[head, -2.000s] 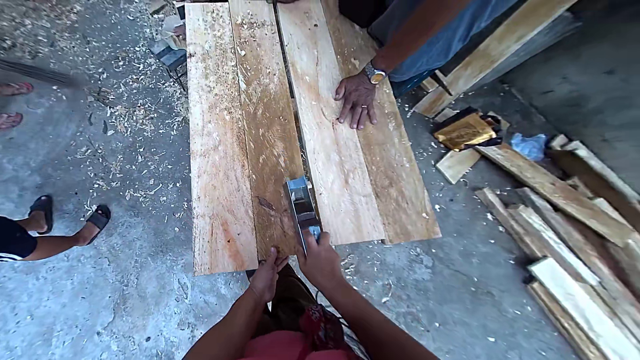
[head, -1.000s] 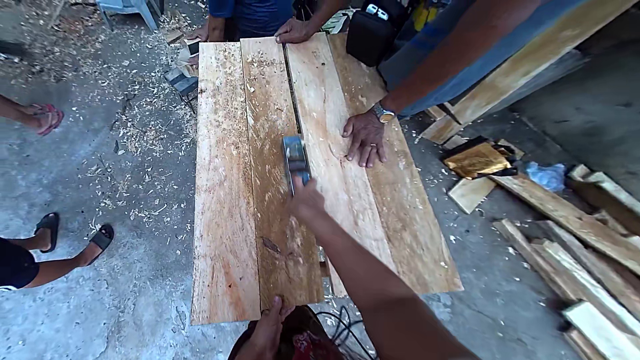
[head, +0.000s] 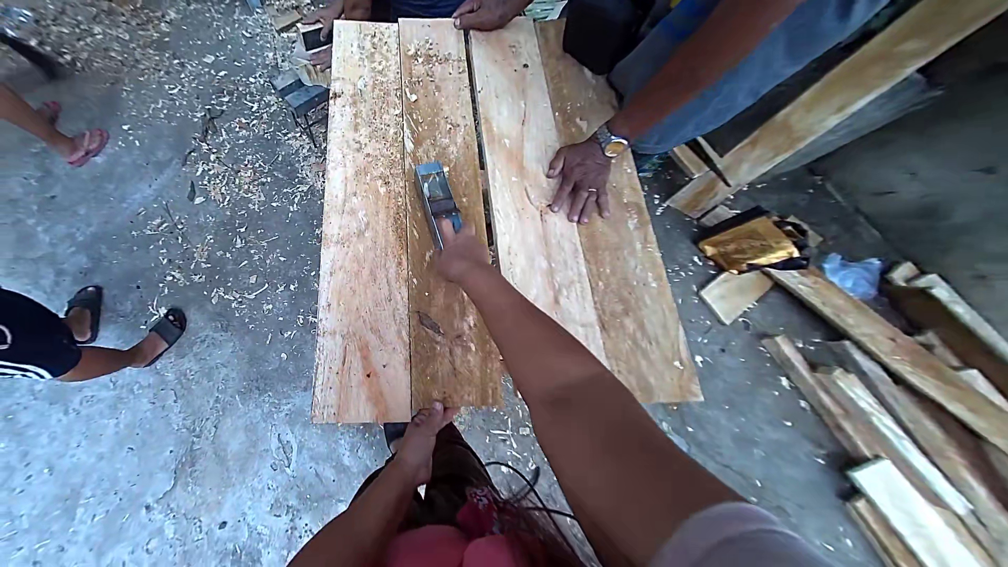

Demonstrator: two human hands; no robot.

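Observation:
My right hand (head: 461,250) is closed around the rear of a blue metal hand plane (head: 435,193), which rests on the second wooden board (head: 453,315) from the left. At that board's near end, my left hand (head: 421,441) grips the edge, its fingertips partly hidden beneath. To the left lies another wooden board (head: 362,299), its surface sprinkled with shavings. A narrow dark gap separates the second board from the third board (head: 535,205); a fourth board (head: 630,291) lies at the right.
A co-worker's hand (head: 581,179) with a wristwatch lies flat across the right boards. Another hand (head: 487,14) holds their far end. Wood offcuts (head: 898,441) and a gold-coloured package (head: 748,244) lie on the floor at right. People's feet (head: 165,335) stand at left among shavings.
The plane in my right hand has moved away from me, from near the boards' near end up along the second board. My left hand has stayed at the near end.

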